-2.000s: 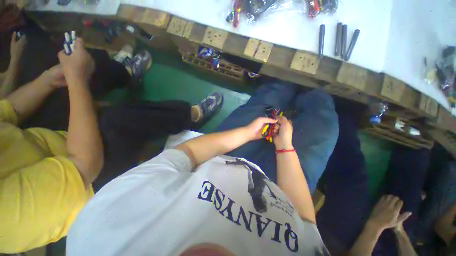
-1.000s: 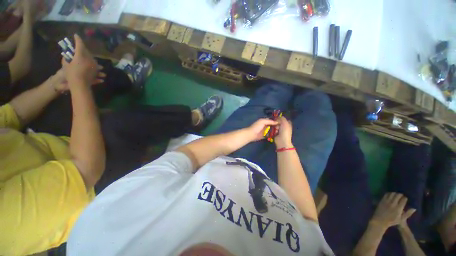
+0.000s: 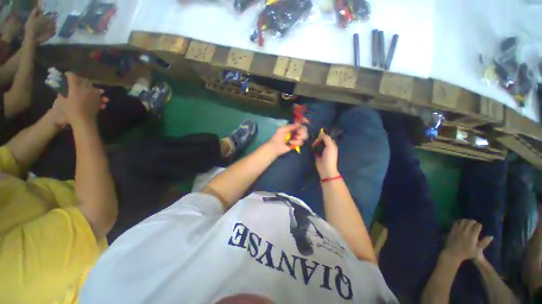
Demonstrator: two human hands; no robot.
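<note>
My left hand (image 3: 289, 140) is above my left thigh and holds red wires (image 3: 299, 112) with yellow plugs (image 3: 295, 148). The red part sticks out beyond the fingers, and yellow ends show at the palm side. My right hand (image 3: 325, 152), with a red band at the wrist, is a little apart to the right. It holds a black cable coil (image 3: 333, 133) with a yellow end showing at the fingers. The fingers hide much of both bundles, and small details are blurred.
A white-covered table (image 3: 416, 44) with a wooden pallet edge lies ahead. On it are bagged cable sets (image 3: 284, 16), several black sticks (image 3: 375, 48) and bagged black parts (image 3: 510, 68). A neighbour in yellow (image 3: 53, 208) holds slim pieces at left. Another person's hands (image 3: 466, 240) are at lower right.
My hands have moved apart, each with part of the bundle that was held together between them. The red wires now stick out beyond the left hand. The view has shifted slightly.
</note>
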